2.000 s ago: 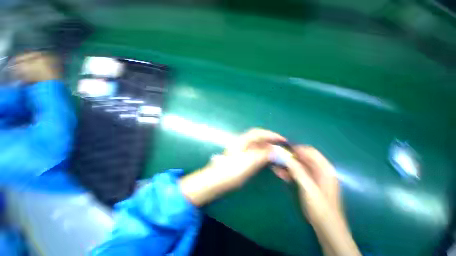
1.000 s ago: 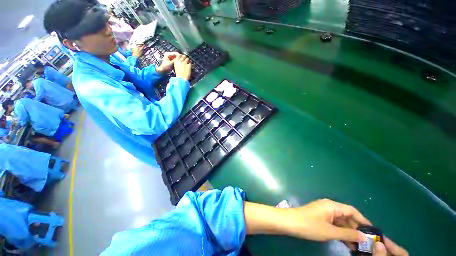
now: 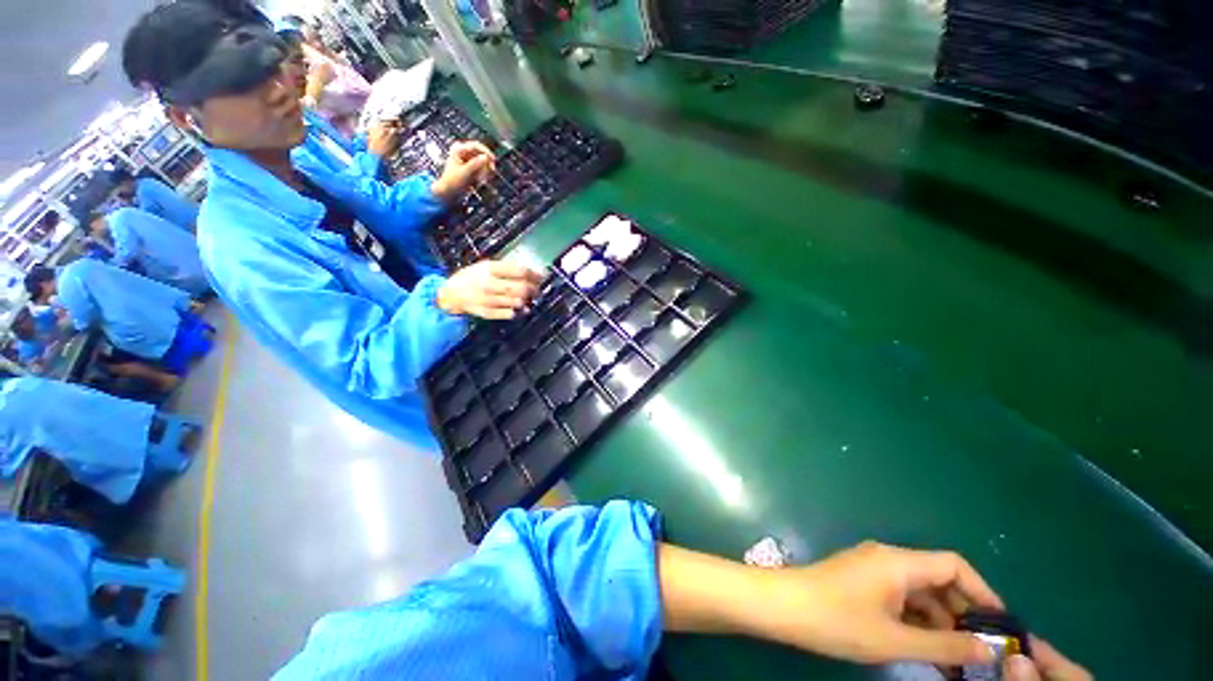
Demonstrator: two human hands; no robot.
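Note:
A small black housing [image 3: 991,623] with a white or silver module and an orange-yellow edge is near the bottom right. My left hand [image 3: 885,605], bare with a blue sleeve, holds it by its left side with bent fingers. My right hand [image 3: 1048,661] is mostly cut off by the bottom edge; only some fingers show, touching the housing from the right and below. The fingers cover part of the housing.
A black pocketed tray [image 3: 532,459] lies left, with pale pieces [image 3: 587,270] in its top pockets. A worker in blue [image 3: 313,286] reaches over it. A pale crumpled piece [image 3: 766,552] lies beside my forearm. Another black tray [image 3: 565,157] and stacked trays [image 3: 1064,60] are farther off.
The view has swung left from the hands to the neighbouring worker. Since one second ago, that worker's hands have parted and one has moved over the near tray. My hands still hold the housing.

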